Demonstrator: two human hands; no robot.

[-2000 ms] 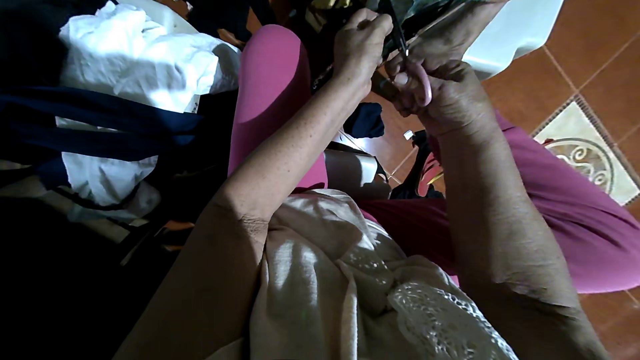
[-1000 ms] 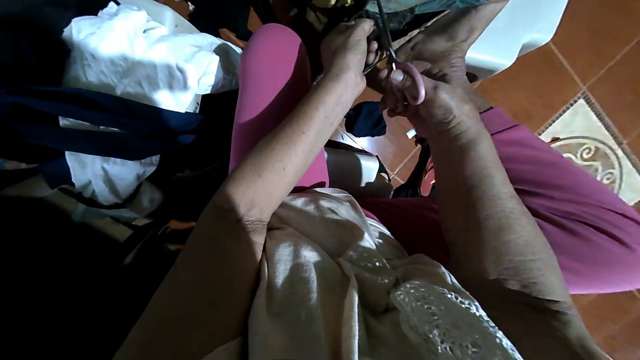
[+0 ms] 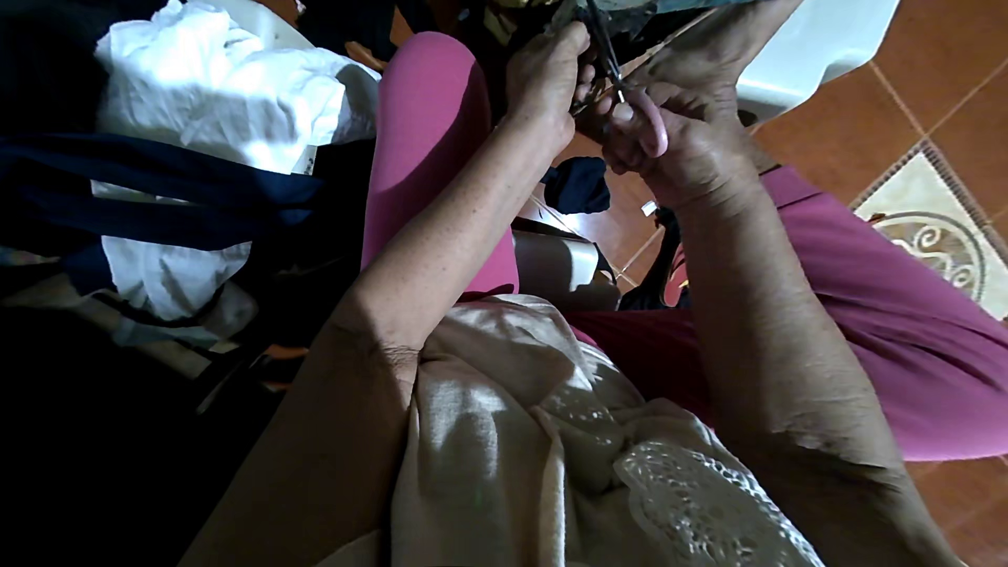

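Note:
At the top centre, my right hand [image 3: 669, 142] grips a pair of scissors [image 3: 647, 122] by the pink handles, with the dark blades pointing up and away. Close to its left, my left hand [image 3: 551, 75] has its fingers curled beside the blades. Something dark and thin shows at those fingers, too unclear to name or to tell whether it is held. Just beyond my right hand is my bare foot [image 3: 697, 59], partly hidden by the hand.
White cloth [image 3: 228, 87] and a navy fabric strip [image 3: 157, 185] lie at the left. A white plastic piece [image 3: 819, 55] stands at the upper right on the tiled floor [image 3: 898, 94]. Dark cloth [image 3: 579, 185] lies below my hands, between my legs in pink trousers [image 3: 425, 134].
Between two seconds and one second ago, both hands shifted slightly left with the scissors. The scissors remain in my right hand.

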